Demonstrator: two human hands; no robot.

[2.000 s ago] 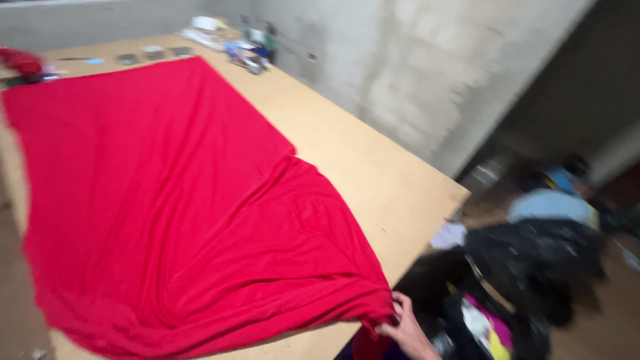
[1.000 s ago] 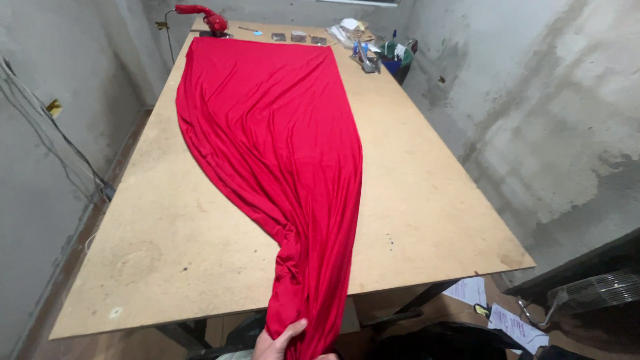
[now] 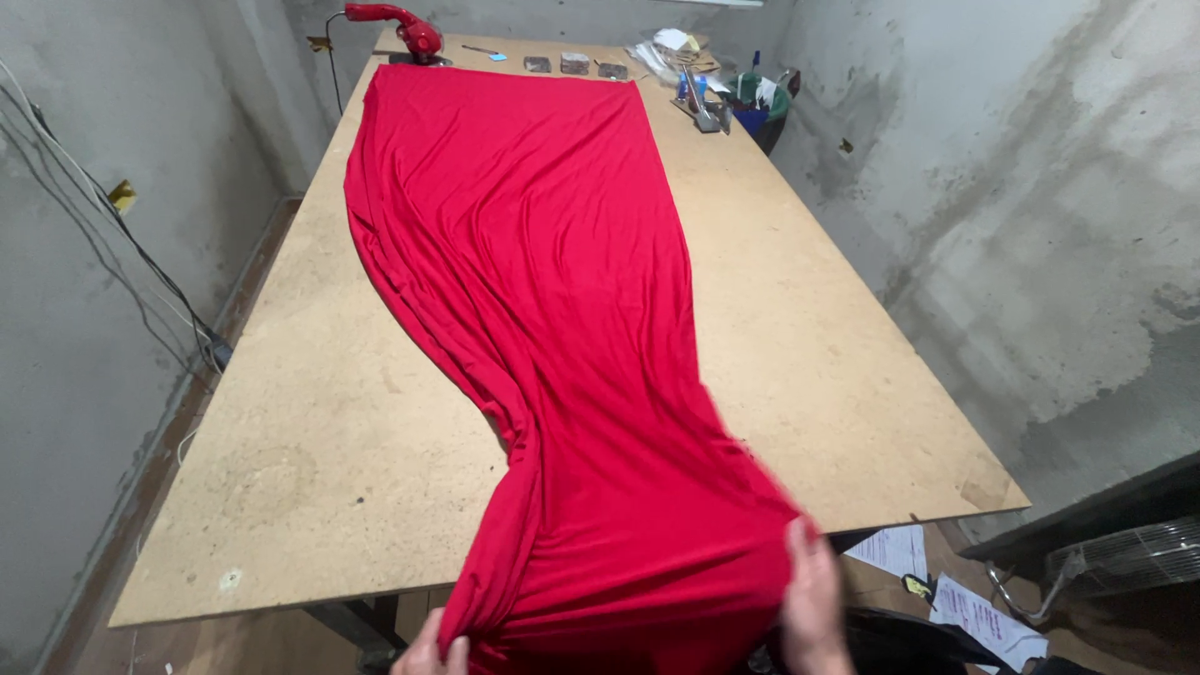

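Note:
A long piece of red fabric (image 3: 581, 281) lies over the wooden table (image 3: 309, 375), folded and rippled along its left side and narrowing midway. Its near end hangs past the front edge, stretched between my hands. My left hand (image 3: 431, 647), at the bottom, grips the bunched left edge of the cloth. On the other side, my right hand (image 3: 814, 591), slightly blurred, holds the right edge just off the table. The far end of the fabric lies flat, close to a red electric rotary cutter (image 3: 417, 37).
Small dark blocks (image 3: 574, 63) sit along the far edge. A metal tool (image 3: 703, 108), plastic bags (image 3: 670, 52) and a bin (image 3: 757, 103) are at the far right. Cables (image 3: 141, 234) hang on the left wall; papers (image 3: 984, 619) lie on the floor beside a wire rack (image 3: 1125, 558).
The near end of the fabric, gathered in one visible hand a second ago, is now spread wide between both hands. The view has swung since the oldest frame.

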